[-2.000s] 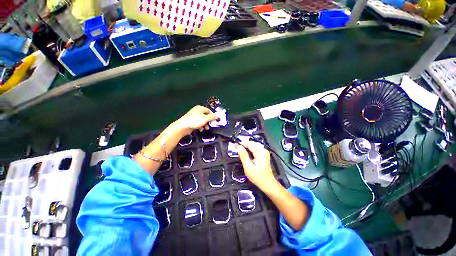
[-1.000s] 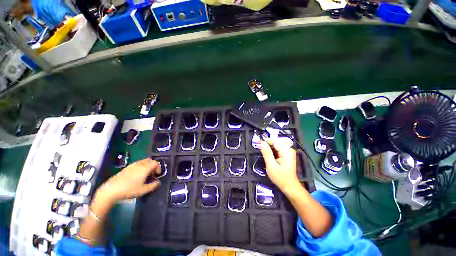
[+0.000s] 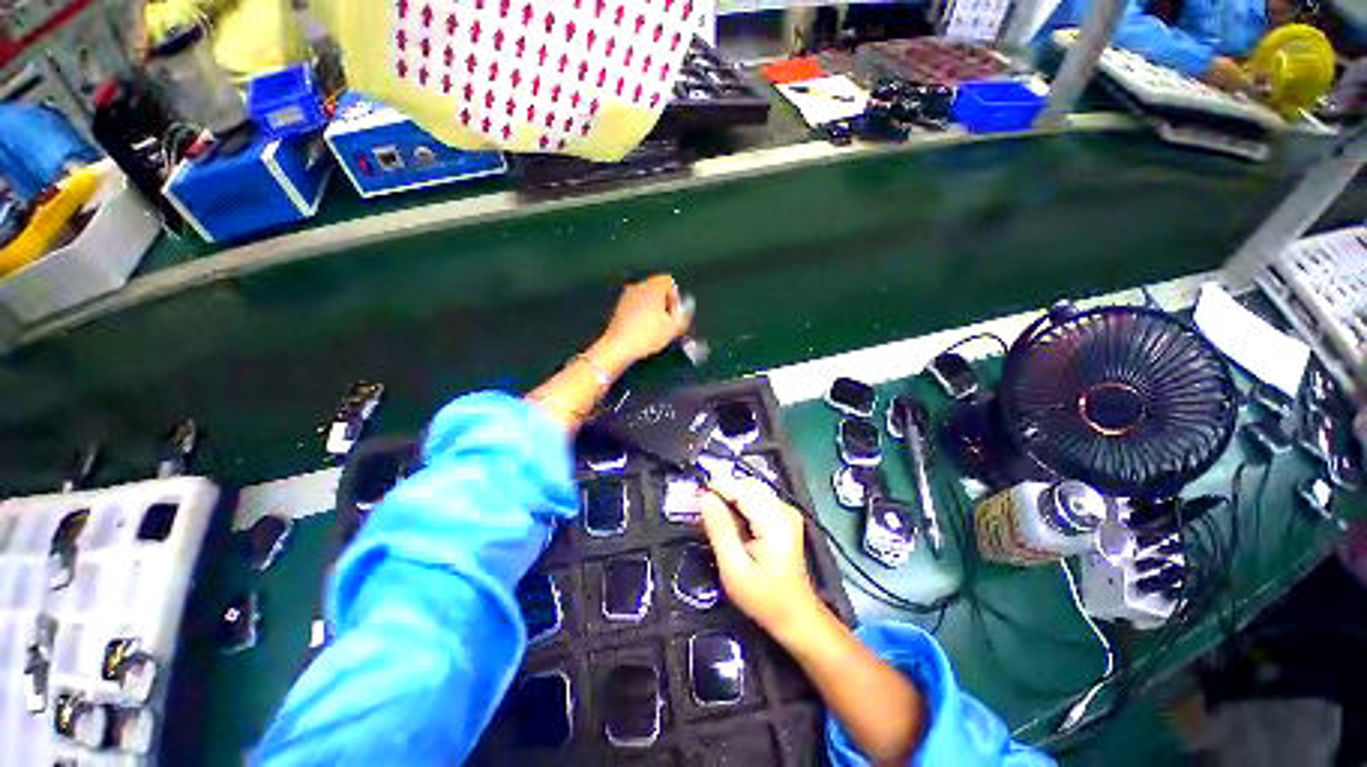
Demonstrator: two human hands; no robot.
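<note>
My left hand [image 3: 648,318] reaches over the green belt, its fingers closed at an open watch unit [image 3: 691,348], which is blurred and partly hidden. My right hand [image 3: 757,547] is over the upper right of the black compartment tray [image 3: 672,746], pinching a small pale piece [image 3: 717,469] beside a thin black cable. A flat black box with white print [image 3: 654,423] lies on the tray's top edge near it. Black-faced watch heads [image 3: 627,586] sit in the tray's pockets. My left sleeve hides the tray's left part.
A white tray with open units [image 3: 173,532] is at left. Another open unit [image 3: 354,418] lies on the belt. At right are loose watch heads [image 3: 859,439], a slim pen-like tool [image 3: 921,477], a bottle [image 3: 1020,525], a black fan [image 3: 1117,402] and tangled cables. A patterned sheet [image 3: 532,68] hangs beyond.
My left hand has moved from the tray's left side to the unit on the belt and closed at it. My right hand stays near the black box. The camera view has shifted.
</note>
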